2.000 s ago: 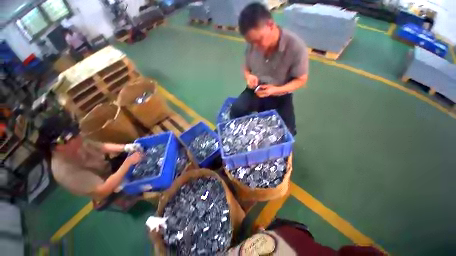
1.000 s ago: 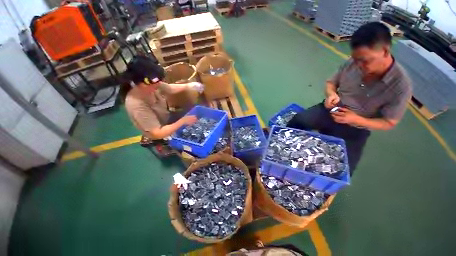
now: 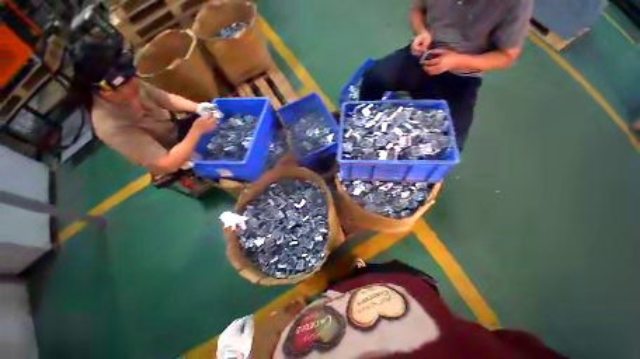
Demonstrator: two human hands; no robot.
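My left hand, in a white glove, is blurred and partly cut off at the bottom edge, left of my patterned apron; its fingers and any hold are unclear. My right hand is not in view. Small grey metal parts fill the near round cardboard drum. A crumpled white glove or rag lies on its left rim. A large blue crate, full of bright parts, sits on the right drum, which also holds parts.
A seated person in a cap has hands at another blue crate. A person in a grey polo holds a small item behind the crates. Farther drums and pallets stand at the back left.
The view has tilted down, so the drums and crates sit higher in it. My apron shows more and my gloved left hand has appeared. The seated person's gloved hand is back at their crate.
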